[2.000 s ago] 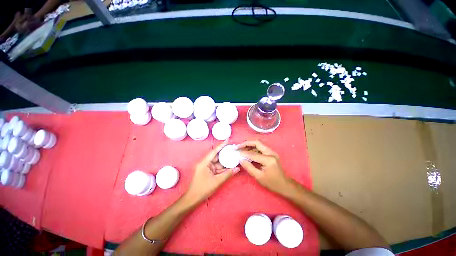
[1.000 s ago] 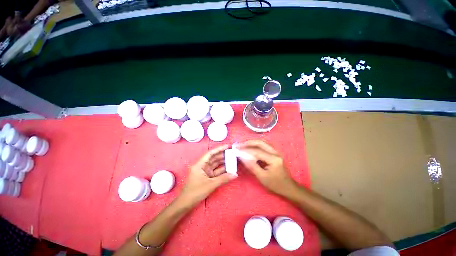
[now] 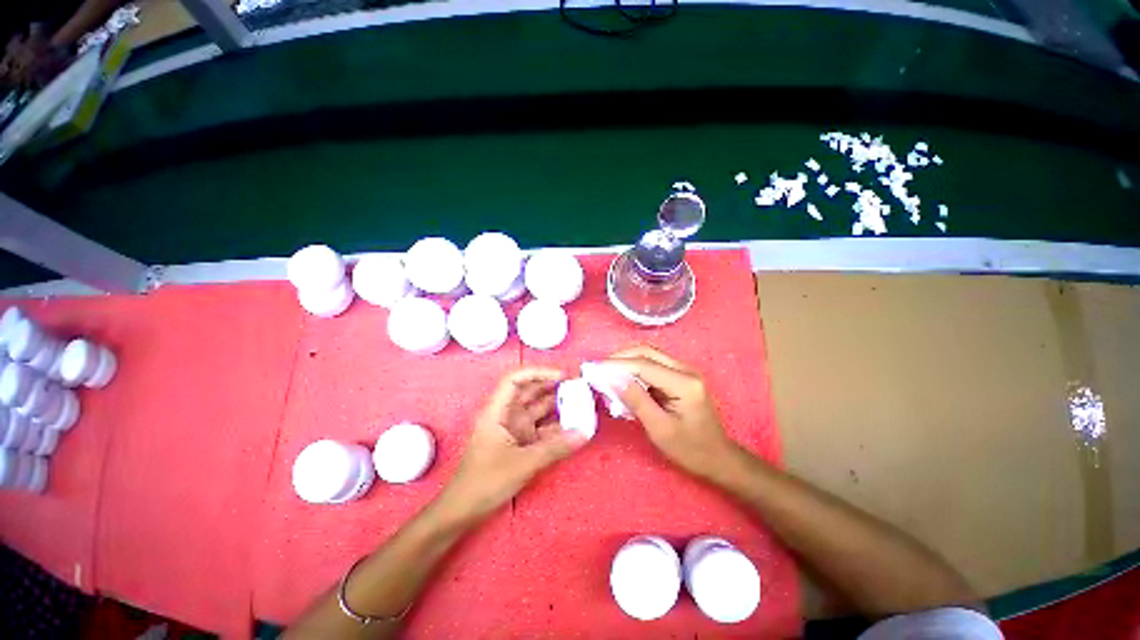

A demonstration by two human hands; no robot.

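My left hand [image 3: 515, 431] holds a small white round jar [image 3: 576, 410] tilted on its side above the red mat [image 3: 538, 500]. My right hand [image 3: 669, 413] pinches a crumpled white cloth [image 3: 613, 385] close beside the jar. Whether the cloth touches the jar is hard to tell. A clear dispenser bottle [image 3: 651, 291] with a round lid standing open is behind my hands. Several white jars [image 3: 479, 323] stand in a group at the back of the mat.
Two jars [image 3: 720, 580] stand at the front right, and others [image 3: 404, 453] at the left. More jars [image 3: 38, 398] are piled far left. A cardboard sheet [image 3: 913, 425] lies right. White pieces [image 3: 871, 206] lie on the green belt [image 3: 475, 163]. Another person's hand [image 3: 35, 56] shows top left.
The jar in my left hand has turned from face-up onto its side. My right hand has drawn slightly back with the cloth, which now shows more. The camera view has shifted a little.
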